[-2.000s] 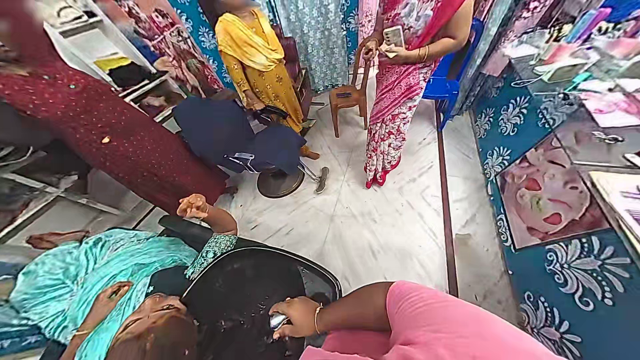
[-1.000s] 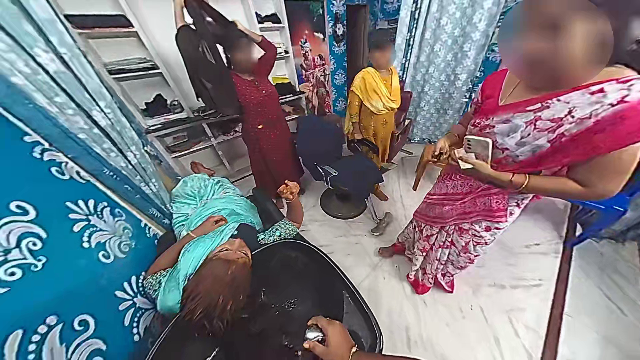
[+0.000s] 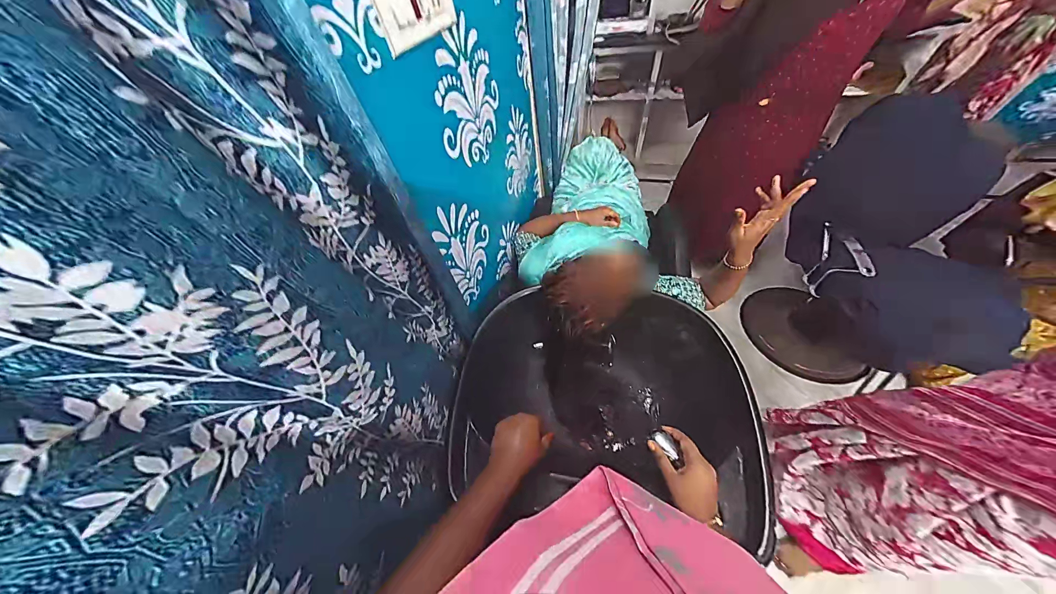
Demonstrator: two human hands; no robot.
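My right hand (image 3: pixel 691 481) is closed around a chrome shower spray head (image 3: pixel 667 448) in the right part of a black shampoo basin (image 3: pixel 747 388). Water glints in the bowl near the spray head. My left hand (image 3: pixel 520 444) is over the left part of the basin, fingers curled; whether it holds anything is not clear. A reclining person in turquoise clothing (image 3: pixel 598 177) has their head over the far rim, and dark wet hair (image 3: pixel 569 363) hangs down into the bowl.
A blue patterned wall (image 3: pixel 470 99) stands close on the left. To the right are a navy salon chair (image 3: pixel 899 173) on a round base (image 3: pixel 792 334), a person in dark red (image 3: pixel 767 124) and a pink and white patterned garment (image 3: pixel 907 462). The reclining person's raised hand (image 3: pixel 763 219) is beside the basin.
The view has swung strongly toward the left wall. My left hand, not seen in the earlier frames, is now over the basin. The reclining person's hand has opened with fingers spread.
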